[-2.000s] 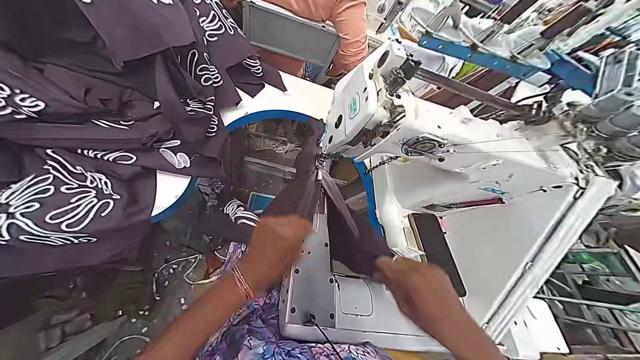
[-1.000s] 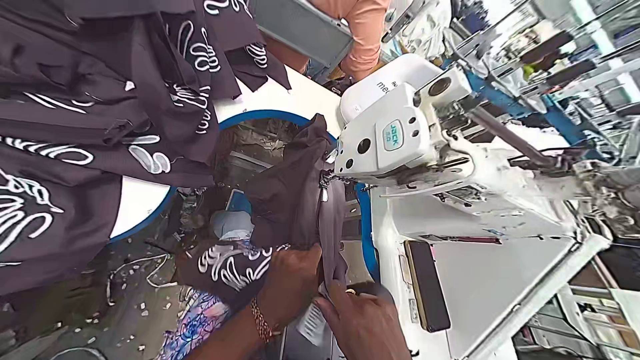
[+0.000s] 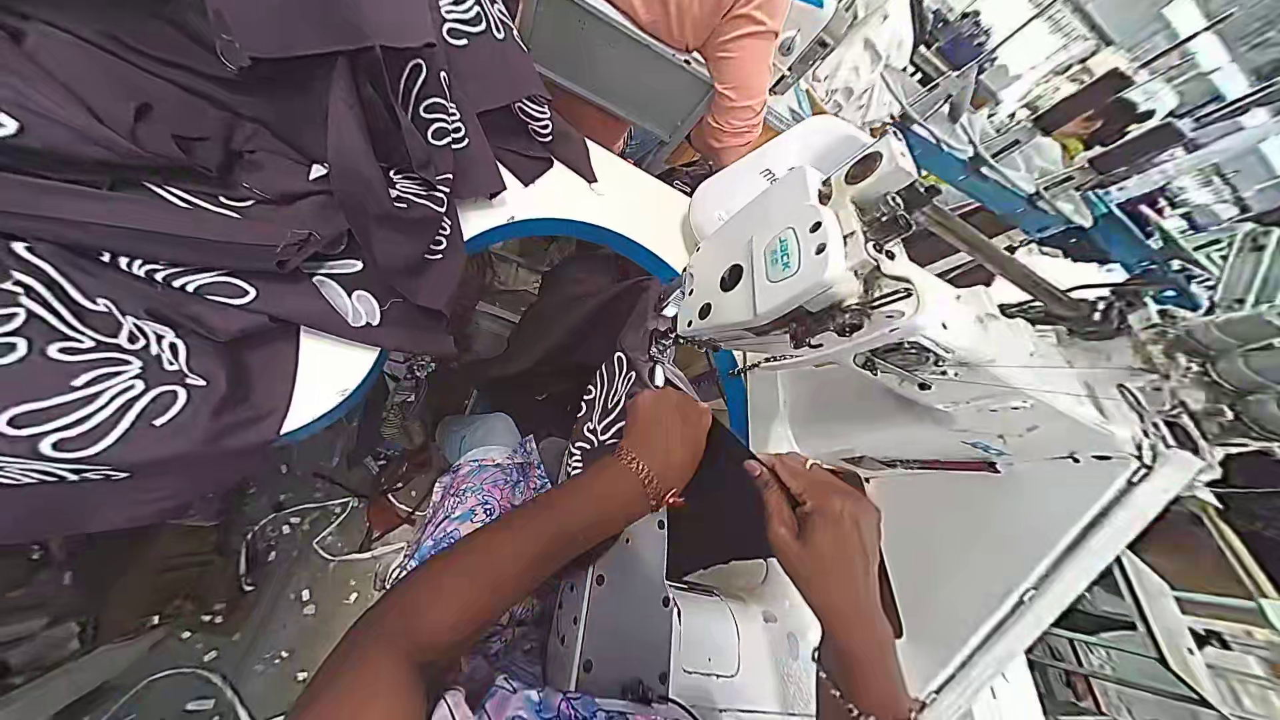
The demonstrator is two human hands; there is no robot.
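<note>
A white Jack industrial sewing machine (image 3: 765, 265) stands at the centre, its needle area over a narrow arm. Dark fabric with white printed line patterns (image 3: 605, 400) lies under the needle area and hangs on both sides of the arm. My left hand (image 3: 668, 438), with a bracelet at the wrist, is closed on the fabric just below the needle area. To its right, my right hand (image 3: 822, 510), wearing a ring, pinches the fabric's edge between thumb and fingers. A dark piece of the cloth (image 3: 715, 500) spans the gap between the hands. My left fingertips are hidden.
A pile of dark printed fabric (image 3: 200, 240) covers the left of a white table with a blue edge (image 3: 330, 385). A person's arm in an orange sleeve (image 3: 740, 75) is beyond the machine. Scraps and a white cable (image 3: 330, 545) lie on the floor at lower left.
My hands were close together lower down one second ago; now they are apart, the left nearer the needle area and the right farther right. The fabric between them is spread out.
</note>
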